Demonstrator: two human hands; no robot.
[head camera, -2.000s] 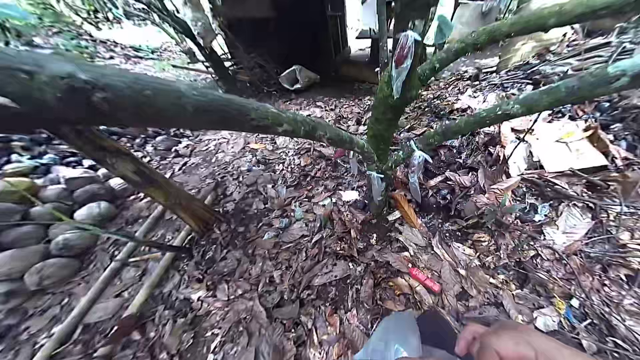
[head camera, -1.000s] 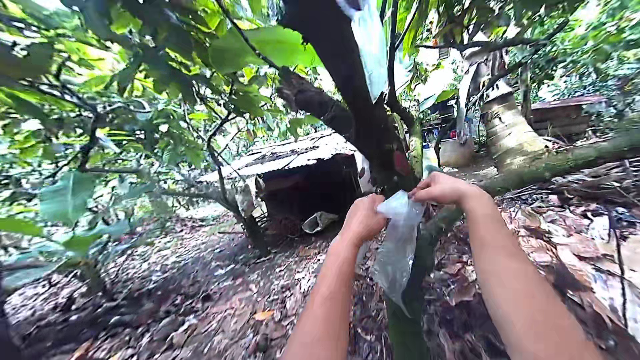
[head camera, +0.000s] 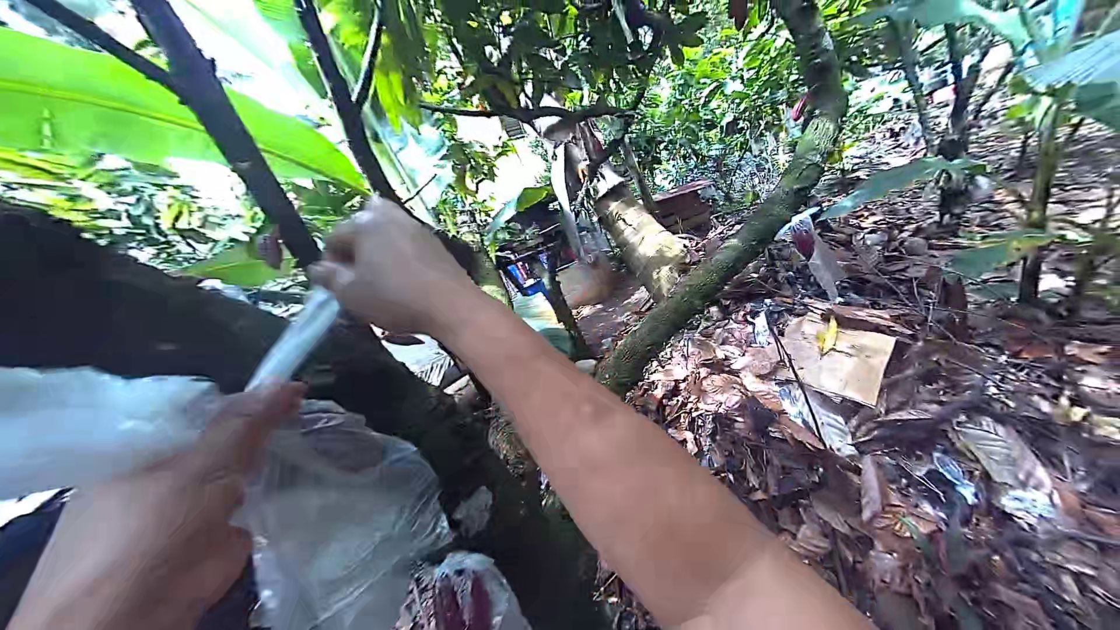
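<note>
At the lower left, my left hand (head camera: 166, 516) grips clear plastic bags (head camera: 350, 507), which spread out on both sides of it. My right hand (head camera: 385, 262), up and to the right of it, pinches the end of a narrow twisted strip of plastic (head camera: 297, 337) that runs between the two hands. Behind the hands a dark, thick tree trunk (head camera: 157, 297) slants across the left side. Under the bags, at the bottom edge, a reddish pod in a clear plastic bag (head camera: 464, 595) hangs close to the trunk.
A mossy branch (head camera: 726, 262) rises to the right. Near it hangs another bagged pod (head camera: 805, 241). A flat piece of cardboard (head camera: 836, 354) lies on leaf litter. Thin dark stems (head camera: 236, 131) and a large green leaf (head camera: 131, 105) are at upper left.
The view has swung and come nearer the trunk. One second ago both hands held a plastic bag in front of the trunk; now they are apart with the plastic strip stretched between them.
</note>
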